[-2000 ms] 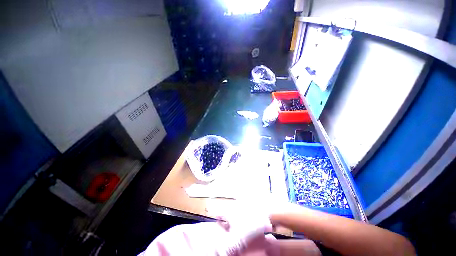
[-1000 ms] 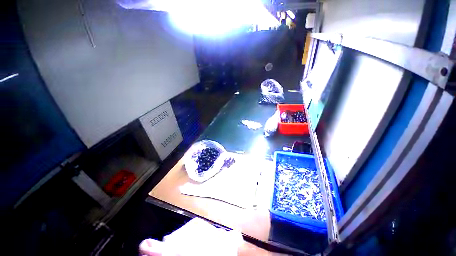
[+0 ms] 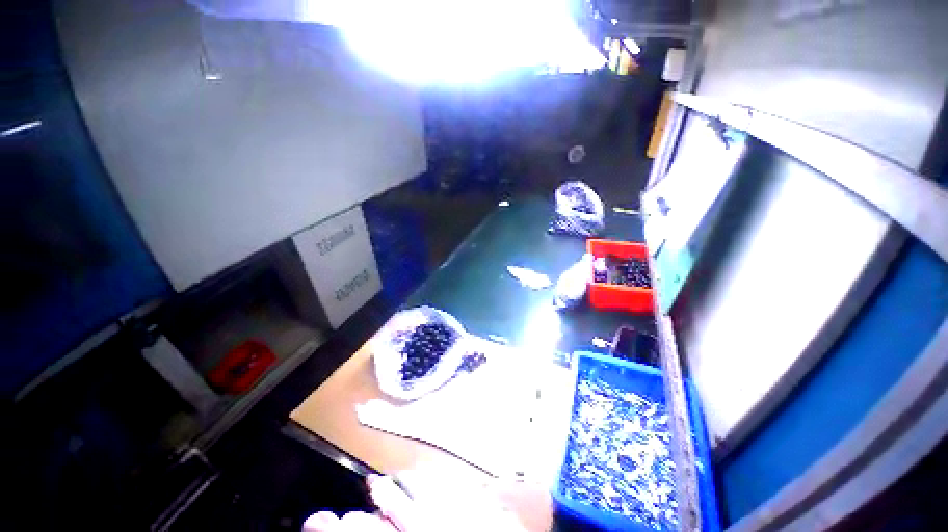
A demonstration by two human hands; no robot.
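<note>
At the bottom edge, cut off and washed out by glare, is a pale hand, seemingly my right hand, with fingertips towards the left. Whether the lower left fingertips belong to my left hand cannot be told. No held object is visible. A clear plastic bag of black balls stands open on the tan board, with a few dark pieces beside it. A white sheet lies flat, with a dark curved line along its near edge. The blue bin at right holds silvery pieces.
On the dark green bench are a red bin of dark parts, a second bag, a pale crumpled item and a black slab. A machine frame rail overhangs the blue bin's right side. A bright lamp hangs above.
The bare forearm seen at the lower right two seconds ago is out of view. The pale hand is lower and at the bottom edge. The view has tilted up, then shifted slightly.
</note>
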